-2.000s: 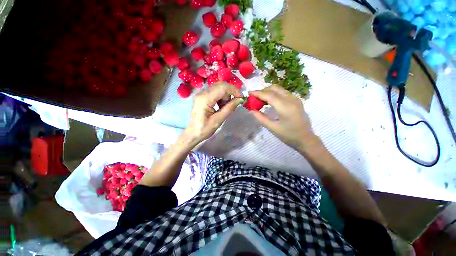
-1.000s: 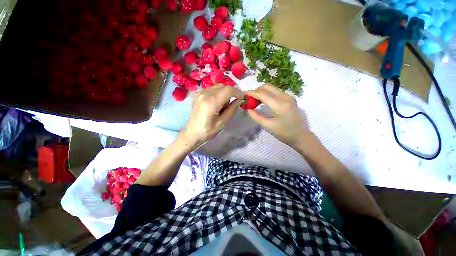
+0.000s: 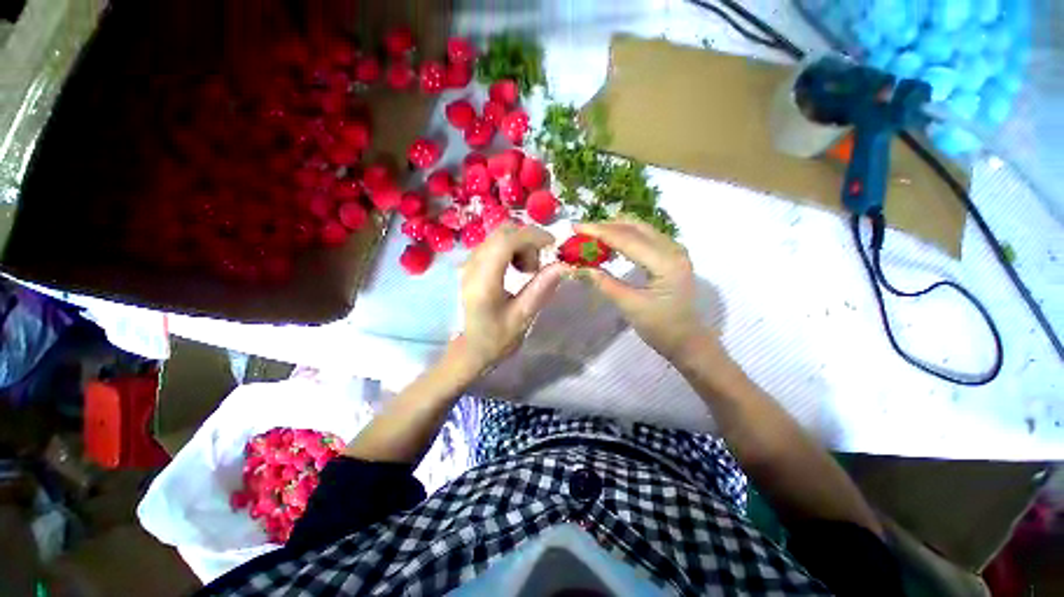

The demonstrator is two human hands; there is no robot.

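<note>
A red artificial strawberry (image 3: 574,250) with a green leaf cap on it is held between my hands above the table edge. The green cap faces up toward the camera. My right hand (image 3: 642,280) grips the fruit between thumb and forefinger. My left hand (image 3: 504,286) is at the fruit's left side, its thumb tip close to it; whether it grips the fruit is hard to tell. Loose red fruits (image 3: 477,178) lie on the table beyond my hands. Green leaf caps (image 3: 609,184) lie in clusters to their right.
A large carton (image 3: 315,306) of red fruits stands at left. A white bag (image 3: 193,496) with capped strawberries hangs open below the table edge. A blue glue gun (image 3: 867,163) rests by a translucent cup (image 3: 796,126) on cardboard (image 3: 688,105). Its black cord (image 3: 933,371) loops right. Light-blue balls (image 3: 951,53) are upper right.
The strawberry has turned, so its green cap now faces the camera. My left fingers have opened away from it somewhat. The camera view has shifted, moving the table items lower and the glue gun leftward.
</note>
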